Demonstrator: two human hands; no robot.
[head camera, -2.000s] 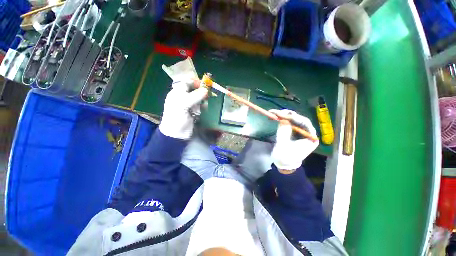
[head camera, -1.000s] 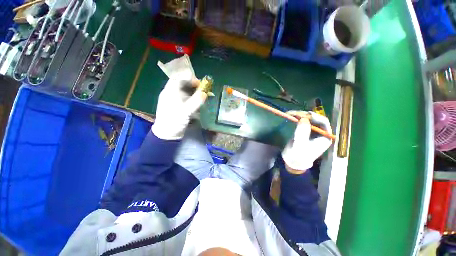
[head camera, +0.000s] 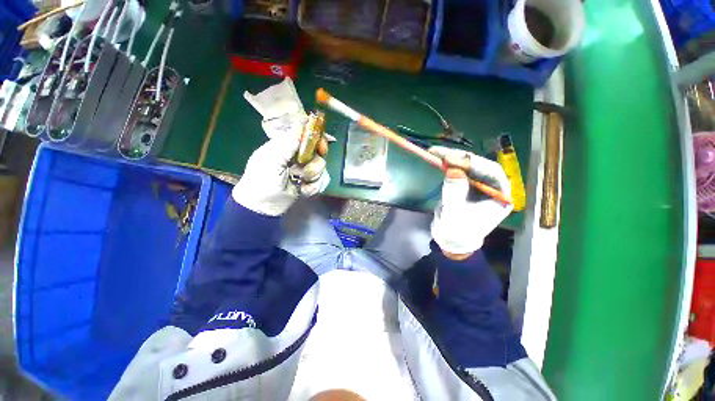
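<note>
My left hand (head camera: 276, 174), in a white glove, holds a small brass lock part (head camera: 311, 138) upright in its fingers. An off-white loose piece (head camera: 276, 100), cloth or glove end, sticks up above that hand. My right hand (head camera: 470, 202), also in a white glove, holds the grease brush (head camera: 400, 141) by the far part of its reddish-brown handle. The orange-brown brush tip is just above and right of the brass part, apart from it. A silver-grey metal block (head camera: 365, 153) lies on the dark green mat (head camera: 210, 125) between my hands.
Pliers (head camera: 445, 128) and a yellow-handled screwdriver (head camera: 511, 174) lie right of the block. A hammer (head camera: 550, 168) lies beside the green conveyor (head camera: 619, 235). A blue tote (head camera: 102, 258) and open lock panels (head camera: 147, 117) are at left. A red box (head camera: 266, 66), blue bin (head camera: 464, 47) and white bucket (head camera: 568, 30) stand behind.
The brush first touched the brass part, then moved away right, and its tip is now higher and back near the part. The brass part has turned more upright in my left hand.
</note>
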